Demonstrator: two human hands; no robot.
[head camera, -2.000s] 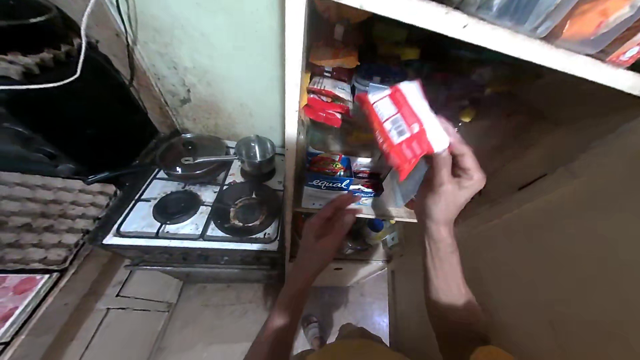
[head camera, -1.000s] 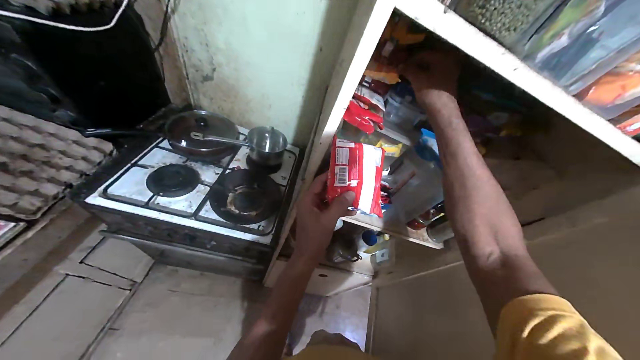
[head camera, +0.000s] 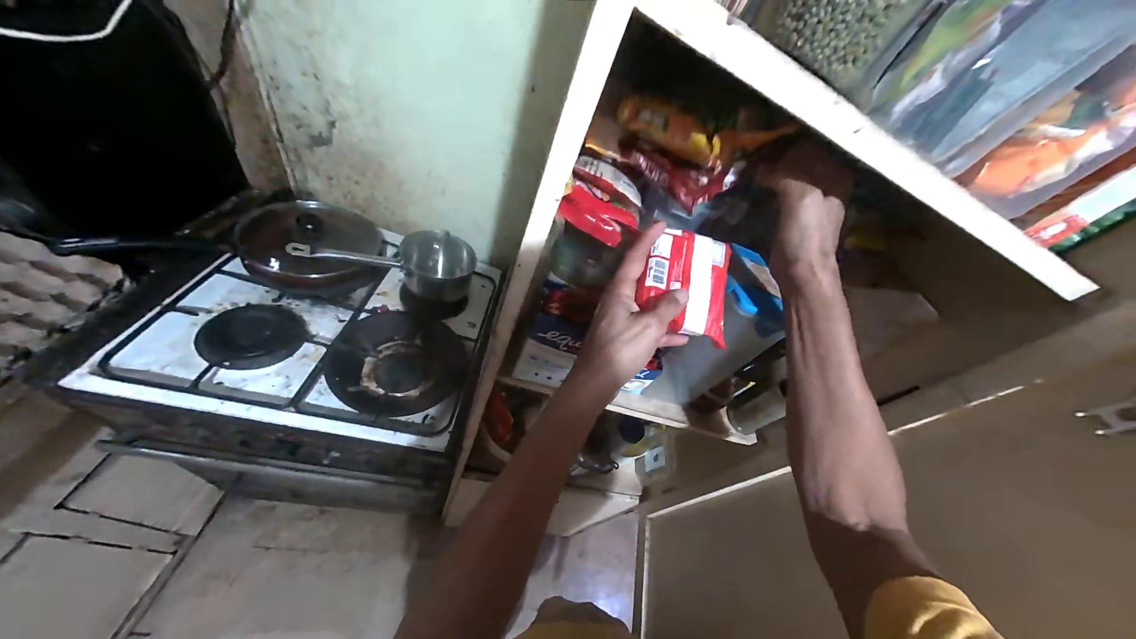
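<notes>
My left hand (head camera: 635, 324) holds a red and white packet (head camera: 697, 280) in front of the open cupboard, thumb across its face. Deep in the shelf, my right hand (head camera: 803, 182) is in shadow beside an orange packet (head camera: 661, 124) and a dark red packet (head camera: 679, 177); whether its fingers grip either one cannot be made out. More red packets (head camera: 599, 209) lie at the shelf's left side. A blue box (head camera: 555, 342) and a clear plastic container with a blue clip (head camera: 741, 328) stand below and behind my left hand.
At the left is a gas stove (head camera: 275, 404) with a lidded pan (head camera: 306, 240) and a small steel saucepan (head camera: 437, 266). The cupboard's white shelf edge (head camera: 852, 129) runs above my right forearm. Jars and bottles stand on the lower shelf (head camera: 612, 493).
Two seconds ago my right hand held the red and white packet; now my left hand holds it. My right hand has moved into the cupboard. The view has turned somewhat.
</notes>
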